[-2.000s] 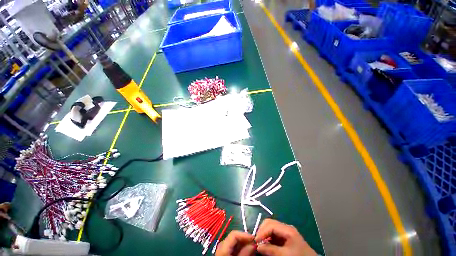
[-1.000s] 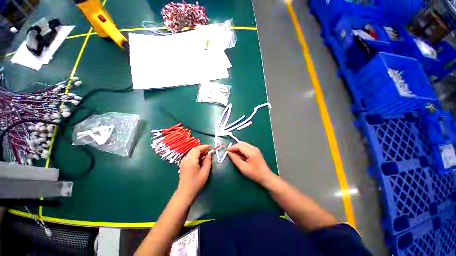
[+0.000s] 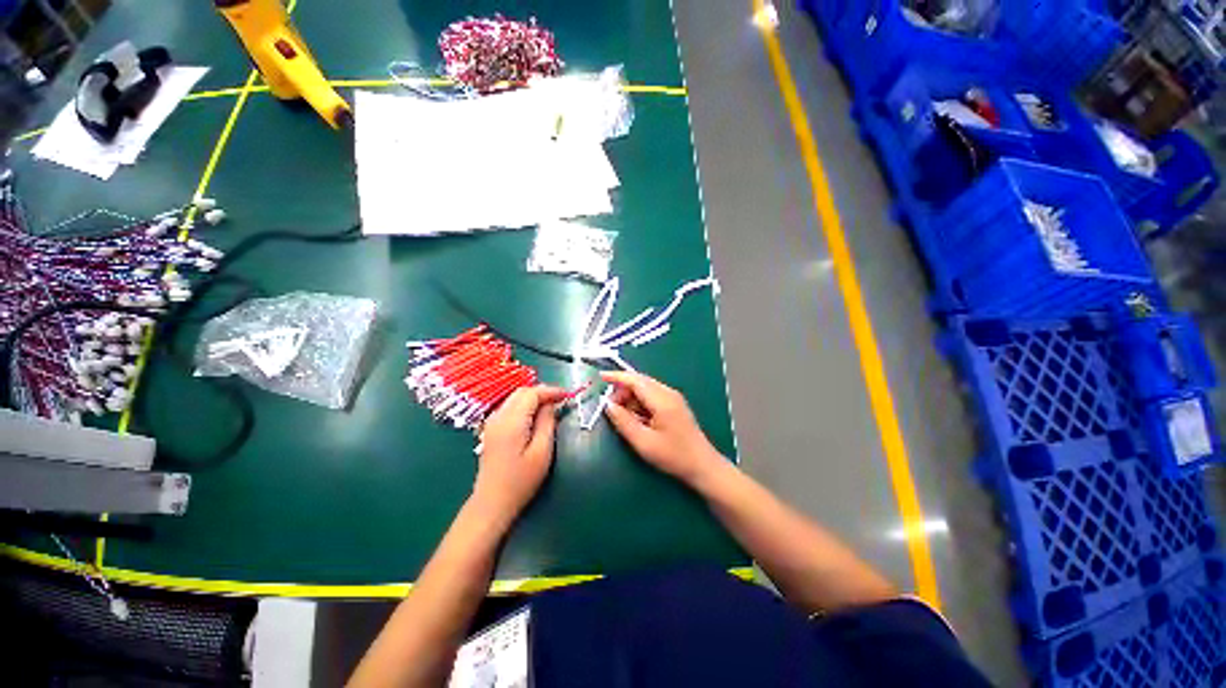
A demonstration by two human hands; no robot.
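My left hand (image 3: 520,433) is bare and pinches a short red lead (image 3: 576,395) with a whitish end between thumb and fingertips. My right hand (image 3: 651,414) is just right of it, thumb and fingers together near the lead's end; whether it holds a small piece is too small to tell. A fan of red leads (image 3: 473,372) with white ends lies left of my left hand. White tubing strips (image 3: 632,331), some curved, lie beyond my hands. A thin black lead (image 3: 511,337) runs between the fan and the strips.
A clear bag (image 3: 292,347), wire harnesses (image 3: 101,303) and a grey housing (image 3: 88,464) lie left. White paper (image 3: 477,161), a small bag (image 3: 573,251), a red-white wire bundle (image 3: 498,51) and a yellow heat gun (image 3: 285,61) lie beyond. Blue bins (image 3: 1042,235) stand across the aisle.
The view first tilted down from the far bench to my hands, then shifted slightly. Over the last second, my fingertips stay close together around the red lead.
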